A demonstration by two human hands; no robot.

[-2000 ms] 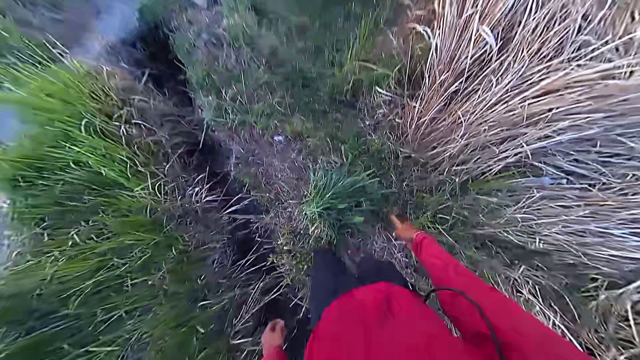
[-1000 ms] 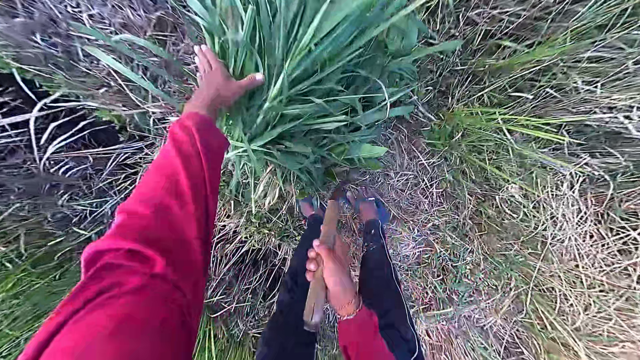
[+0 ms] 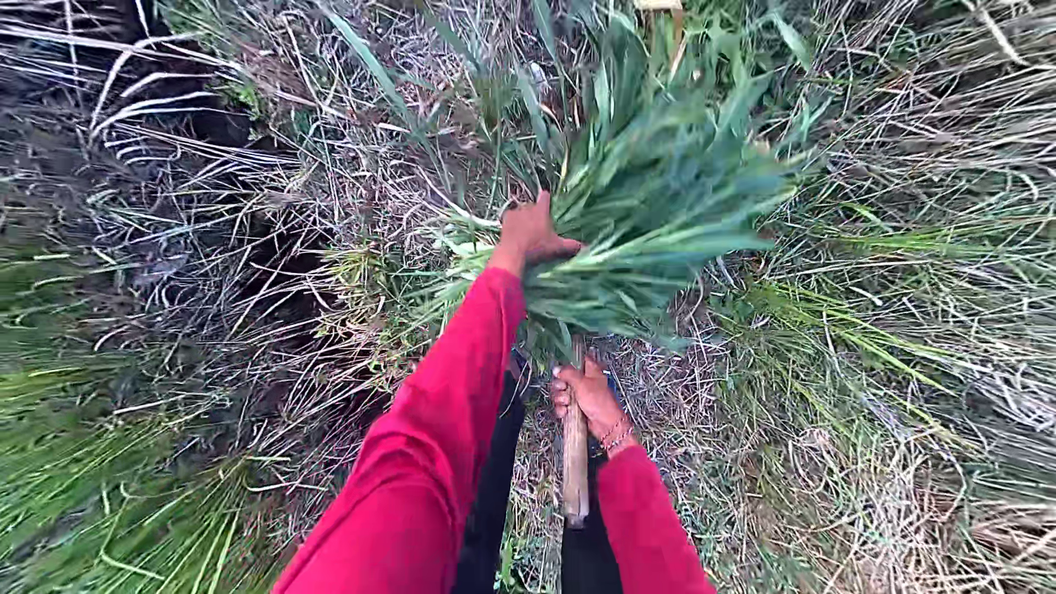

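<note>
A large clump of broad green grass blades leans to the right at the upper middle. My left hand presses against the clump's left side near the stem bases, thumb and fingers spread around the stems; how firmly it grips cannot be told. Below the clump, my right hand is closed around the wooden handle of a tool. The handle's lower end points toward me, and its upper end goes in under the leaves, where the tool's head is hidden.
Dry straw-like stalks cover the ground at the right. A dark gap lies beneath dry stems at the left, and long green grass grows at the lower left. My legs in dark trousers are under my arms.
My left hand has gone from open beside the clump to against its stems, and the leaves now lean right. The right hand still holds the handle. The view has shifted considerably since the earliest frame.
</note>
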